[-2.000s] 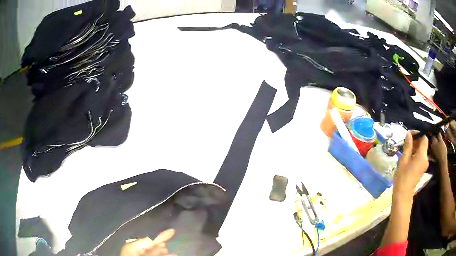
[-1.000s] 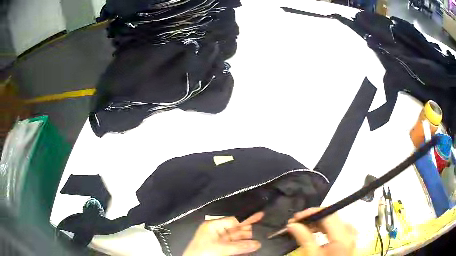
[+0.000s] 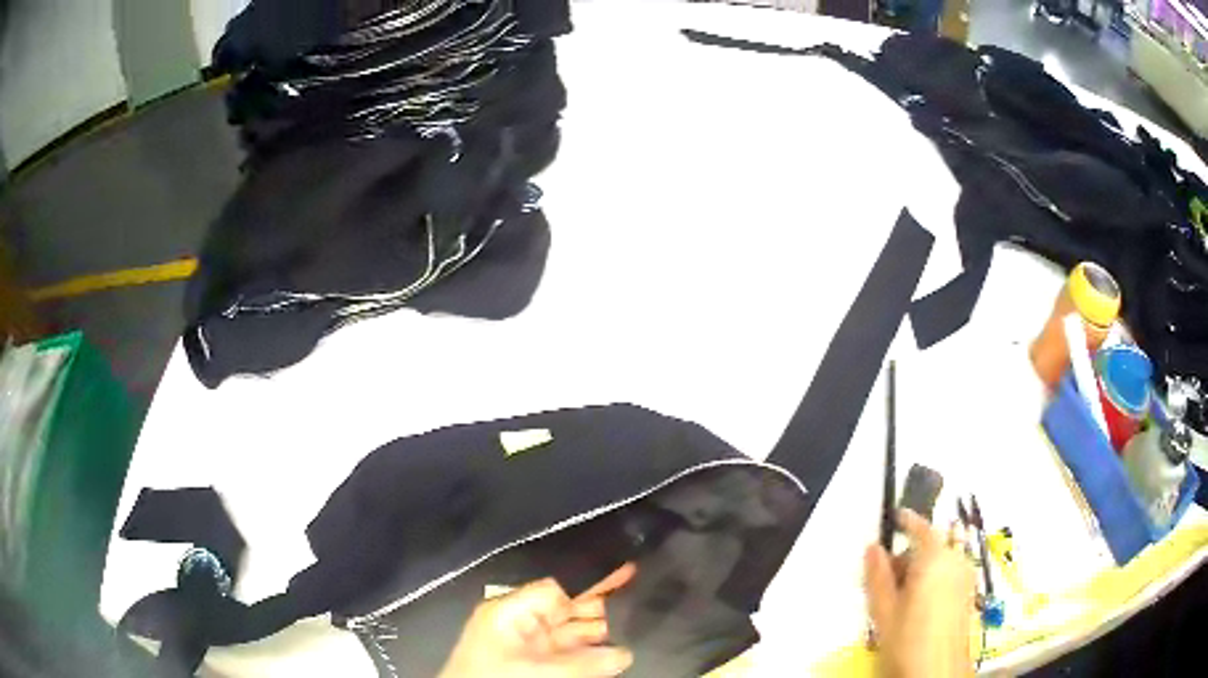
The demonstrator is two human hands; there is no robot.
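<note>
A black half-moon bag (image 3: 451, 484) lies at the near edge, its pale zipper line curving across it and its dark lining showing. A small cream sticker (image 3: 526, 440) is on its outside. My left hand (image 3: 546, 633) rests on the lining with the index finger extended, holding nothing visible; its lower part is cut off by the frame. My right hand (image 3: 923, 603) is on the table right of the bag, at the lower end of a long thin black stick (image 3: 890, 444) and a small dark block (image 3: 921, 487). Whether its fingers grip either is unclear.
Stacked black bags (image 3: 371, 225) stand at the back left, a loose black heap (image 3: 1086, 186) at the back right. A blue tray (image 3: 1093, 470) with bottles and small snips (image 3: 980, 536) are at the right. A green bin (image 3: 93, 450) is at the left.
My right hand first came from the far right to the bag with the stick, then moved right to beside the block. The stick now points away from me. My left hand stays on the lining.
</note>
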